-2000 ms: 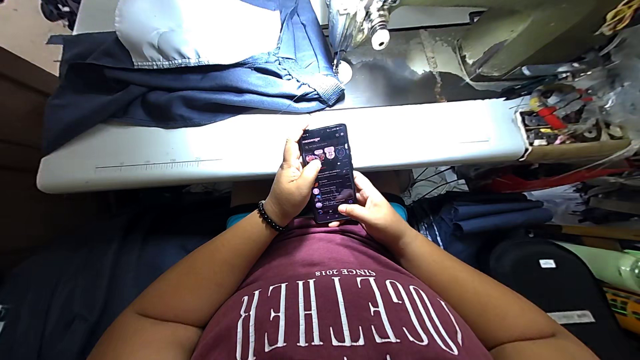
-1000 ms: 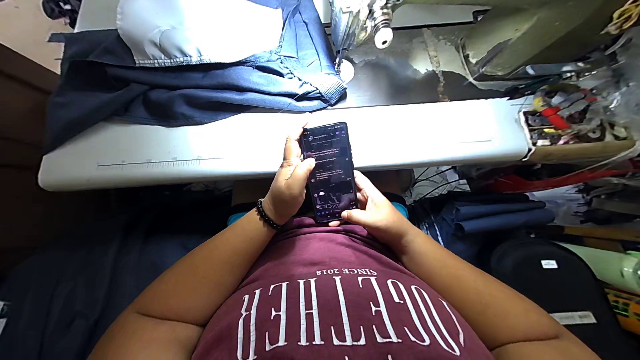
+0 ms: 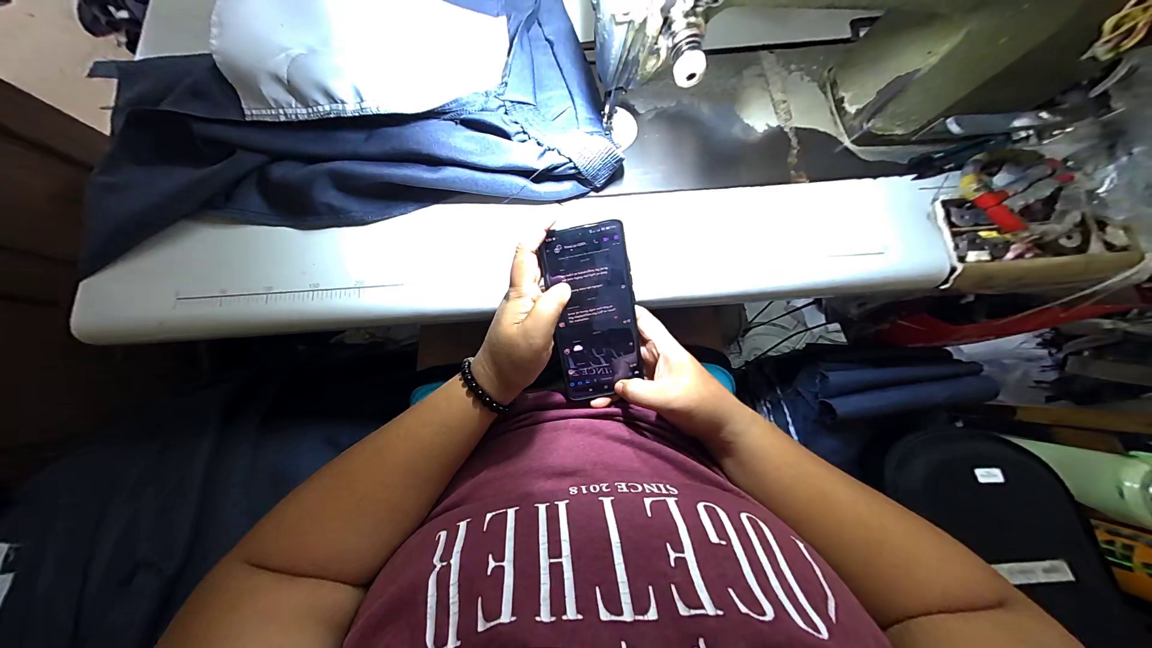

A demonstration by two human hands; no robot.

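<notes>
A smartphone (image 3: 594,310) with a dark screen bearing writing is held upright between both hands, in front of the sewing table's edge. My left hand (image 3: 526,333) grips its left side, the thumb lying over the screen's left edge; a black bead bracelet is on that wrist. My right hand (image 3: 670,378) holds the lower right corner, thumb at the bottom of the screen. Beyond the phone, navy fabric (image 3: 360,166) with a pale lining piece (image 3: 360,54) lies on the white table (image 3: 432,261), its gathered end beside the sewing machine's needle area (image 3: 616,112).
The sewing machine (image 3: 927,63) stands at the back right. A box of small parts (image 3: 1044,270) is fixed at the table's right end. Folded navy cloth (image 3: 900,382) lies below it, near a black padded item (image 3: 985,504). Dark fabric (image 3: 180,504) is at the lower left.
The phone's screen has changed from a list with round pictures to a page of text lines. Both hands keep their hold on the phone. The fabric has not moved.
</notes>
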